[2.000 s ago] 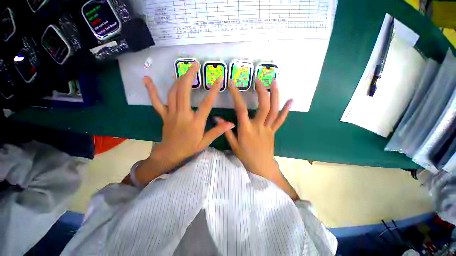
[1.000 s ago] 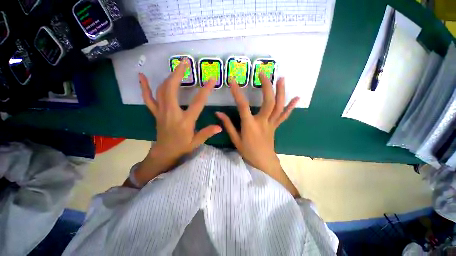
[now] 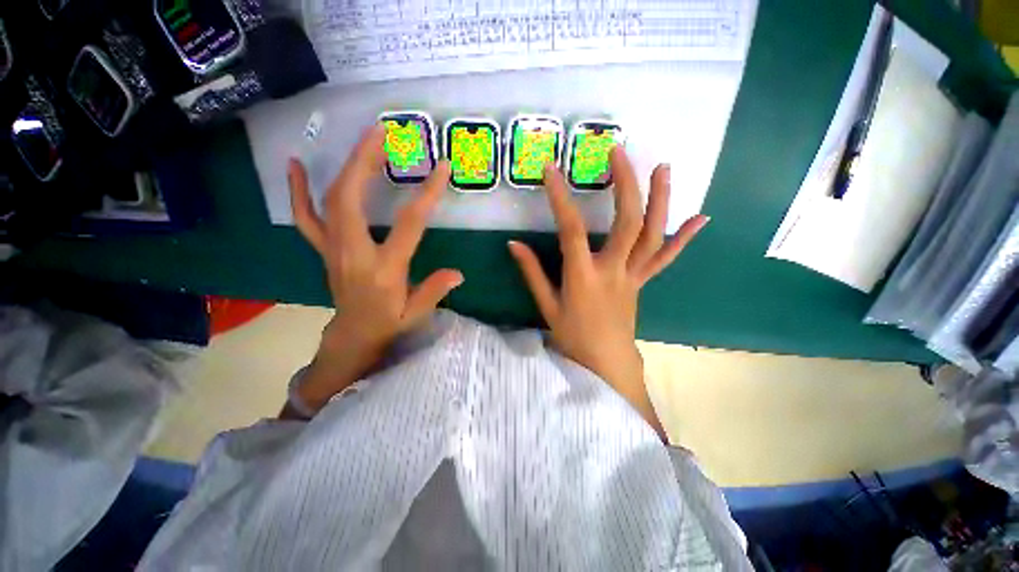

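Observation:
Several smartwatches without straps stand in a row on a white pad (image 3: 335,201). Their screens show a green and yellow pattern. My left hand (image 3: 374,268) is spread palm down, with fingertips at the left edge of the leftmost watch (image 3: 407,145) and at the left edge of the second watch (image 3: 473,154). My right hand (image 3: 598,285) is spread too, one fingertip at the lower right of the third watch (image 3: 535,151) and one at the right edge of the rightmost watch (image 3: 592,154). Neither hand grips anything. A small white tag (image 3: 314,125) lies at the pad's left.
A printed form (image 3: 525,34) lies beyond the watches. A black blister tray (image 3: 268,67) with lit watches is at the upper left. At the right are a pen (image 3: 858,145) on note paper (image 3: 883,212) and clear plastic sleeves (image 3: 950,246). Another person's sleeve (image 3: 67,391) is at the left.
My left hand has shifted left and my right hand right, with their fingertips moving across the screens towards the edges. More of the screens' pattern shows. The view has shifted slightly.

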